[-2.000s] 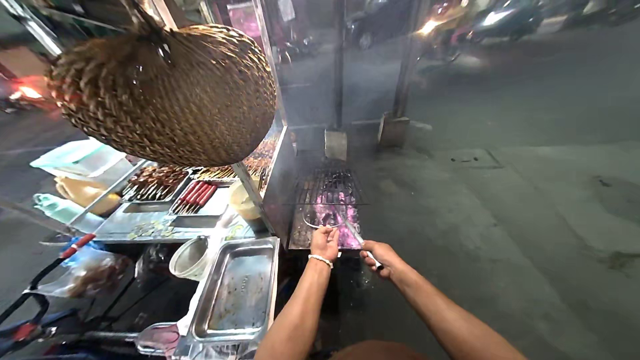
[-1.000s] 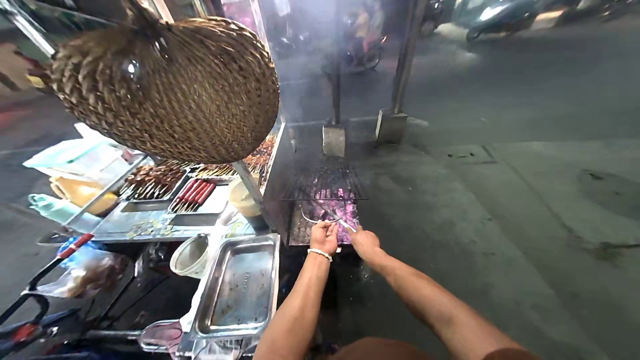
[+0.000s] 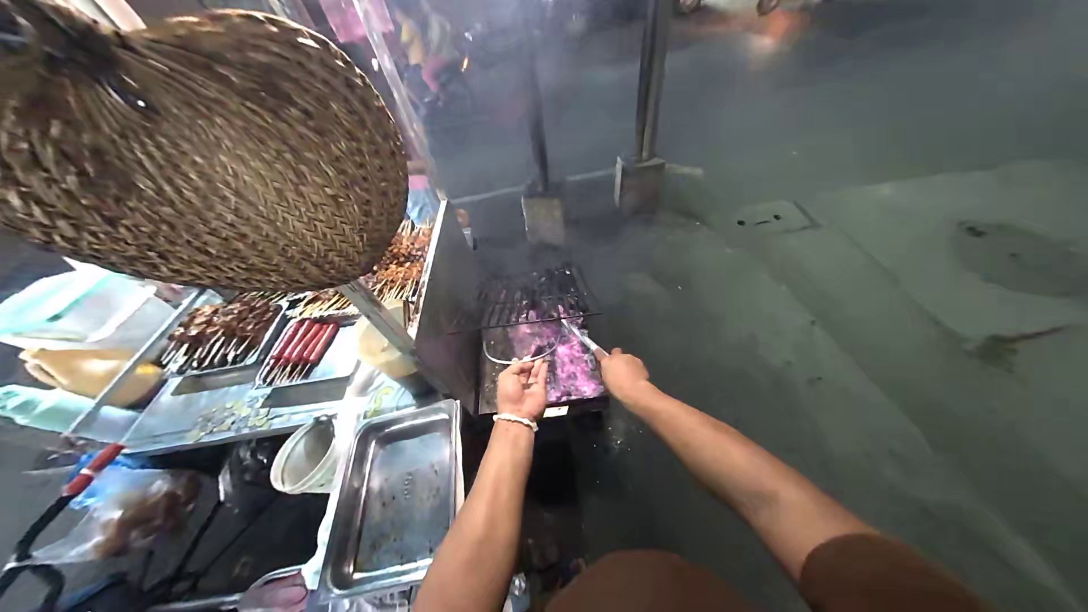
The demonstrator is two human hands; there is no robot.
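Note:
My left hand (image 3: 523,389), a pale bracelet at its wrist, has its fingers on a curved metal wire (image 3: 501,359) at the near left of the charcoal grill. My right hand (image 3: 623,372) grips a slim metal tool (image 3: 581,335), its exact kind unclear, from the grill's right edge. The tool's far end reaches over pinkish glowing coals (image 3: 578,365), close to the blackened wire grate (image 3: 540,297). That grate lies across the far part of the grill, and thin smoke hangs around it.
A woven fan-like object (image 3: 212,153) hangs large at upper left. Below it stand trays of skewered meat (image 3: 223,331) and red sausages (image 3: 299,344). A metal tray (image 3: 395,497) and a white bucket (image 3: 308,457) are left of my forearm. Posts on concrete blocks (image 3: 639,183) rise beyond the grill.
My right hand, with the metal tool, has moved closer to the grate than two seconds ago. My left hand stays at the curved wire. The view has shifted a little.

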